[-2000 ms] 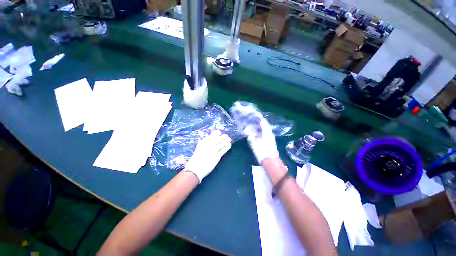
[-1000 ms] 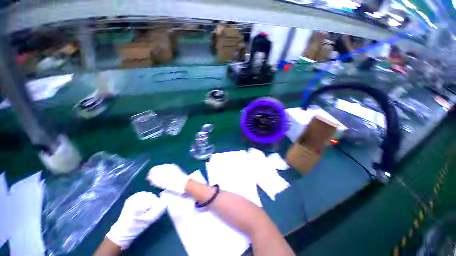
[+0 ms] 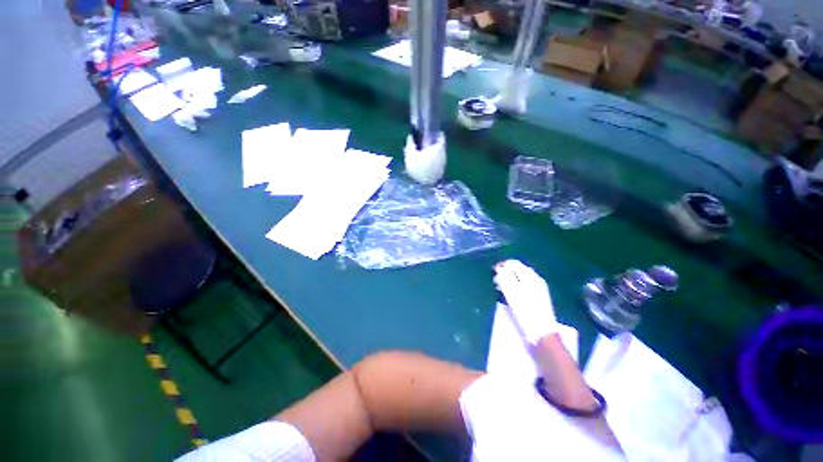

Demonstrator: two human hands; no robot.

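Observation:
My right hand [image 3: 526, 296], in a white glove, is above the near end of white sheets [image 3: 507, 341]. Its fingers are bent together; whether they hold anything is unclear. My left hand [image 3: 492, 411], also gloved, is beside my right forearm over white sheets and blends into them; its fingers cannot be made out. A clear plastic housing [image 3: 531, 183] lies flat on the bench beyond my right hand, with a small clear crinkled piece [image 3: 577, 209] beside it. Clear plastic bags [image 3: 420, 226] lie spread left of my right hand.
A clear bottle [image 3: 623, 296] stands right of my right hand, with a purple fan [image 3: 790, 374] at the right edge. White sheets [image 3: 329, 194] lie left of the bags. A metal post [image 3: 427, 81] rises behind them. Round-topped units [image 3: 700, 215] stand at the rear. A stool [image 3: 173, 275] is below the bench.
The view swung right, then back left. The item in my right hand two seconds ago is gone from it, and a housing now lies on the bench. My left hand has left the bags for the sheets.

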